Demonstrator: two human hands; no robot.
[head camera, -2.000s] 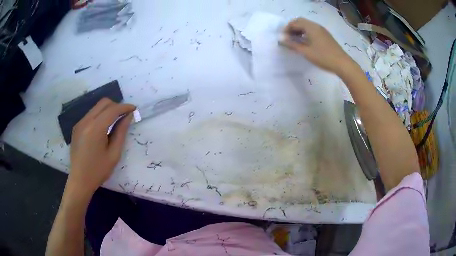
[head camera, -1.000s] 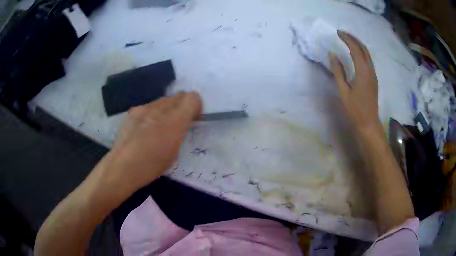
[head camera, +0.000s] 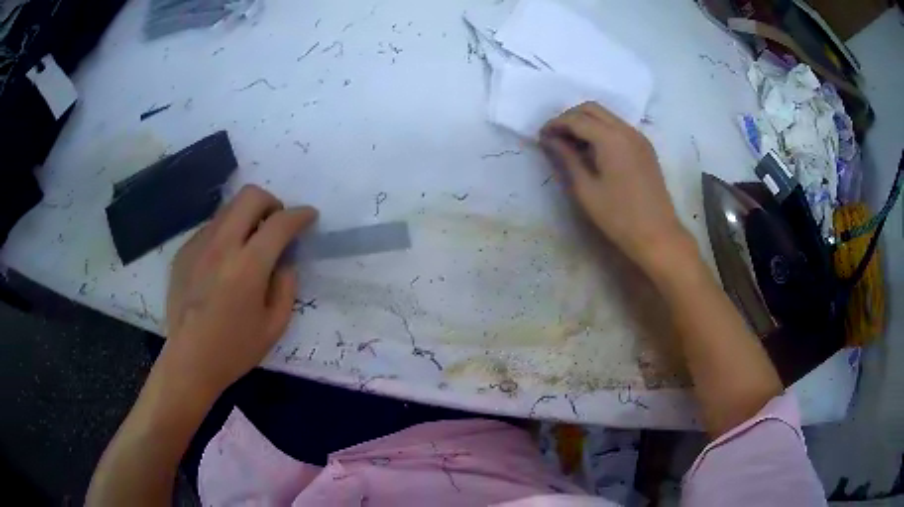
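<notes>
A grey flat strip (head camera: 362, 241) lies on the white table cover in front of me. My left hand (head camera: 233, 277) has its thumb and fingers around the strip's left end, which they hide. Dark cloth pieces (head camera: 173, 193) lie slightly fanned just beyond and left of my left hand. White backing sheets (head camera: 570, 59) lie in a loose pile at the upper right. My right hand (head camera: 620, 183) is at the pile's near edge, fingers curled and fingertips touching the lowest sheet. Whether they pinch it is hidden.
An iron (head camera: 758, 253) rests at the table's right edge, with a cable (head camera: 882, 213) beyond it. Crumpled white scraps (head camera: 803, 119) are behind it. Grey pieces (head camera: 193, 18) lie at the top left. A black cloth heap (head camera: 25, 119) with a white tag is at far left. Thread ends dot the cover.
Since one second ago, my right hand has gone from spread fingers over the white pile to curled fingers at its near edge. The view has shifted. My left hand stays at the strip's left end.
</notes>
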